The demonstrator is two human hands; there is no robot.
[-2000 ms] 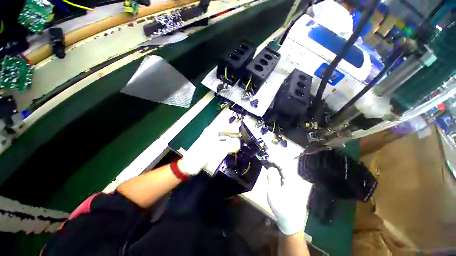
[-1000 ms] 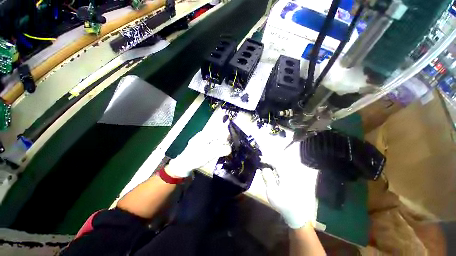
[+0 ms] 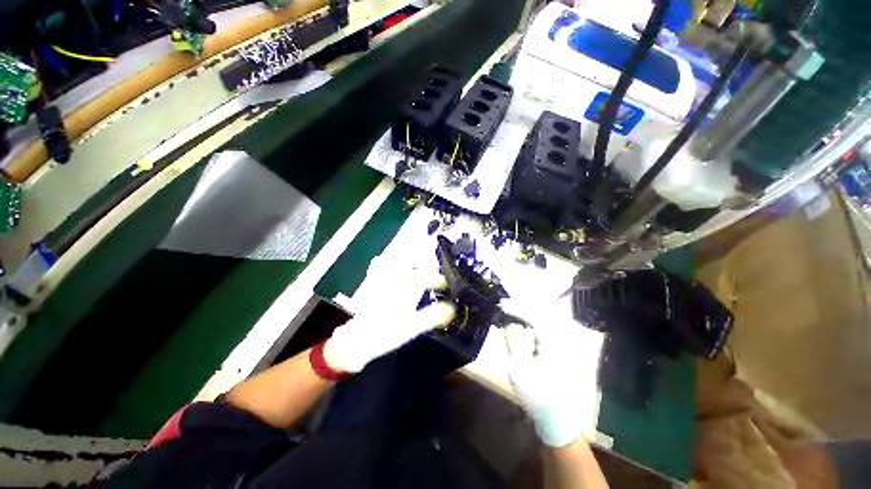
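Observation:
A black housing shell (image 3: 458,329) with yellow wires inside lies at the near edge of the white sheet (image 3: 382,277). A black panel piece (image 3: 460,272) stands tilted at its far side. My left hand (image 3: 387,334), in a white glove, reaches over the shell's left side with its fingers at the wires; whether it grips anything is hard to see. My right hand (image 3: 549,387), also gloved, is at the shell's right side, its fingertips near a short dark lead (image 3: 511,320); its grip is washed out by glare.
Small wired parts (image 3: 516,246) lie at the sheet's far edge. Socket units (image 3: 476,115) stand beyond. Stacked black shells (image 3: 654,310) lie right, under a metal screwdriver (image 3: 649,210). A foam sheet (image 3: 246,208) lies on the green conveyor (image 3: 124,353). Cartons (image 3: 788,306) stand at right.
My left hand has moved from the panel piece down towards the wires in the shell. The foam sheet has shifted along the conveyor towards the near left. My right hand has stayed near the shell.

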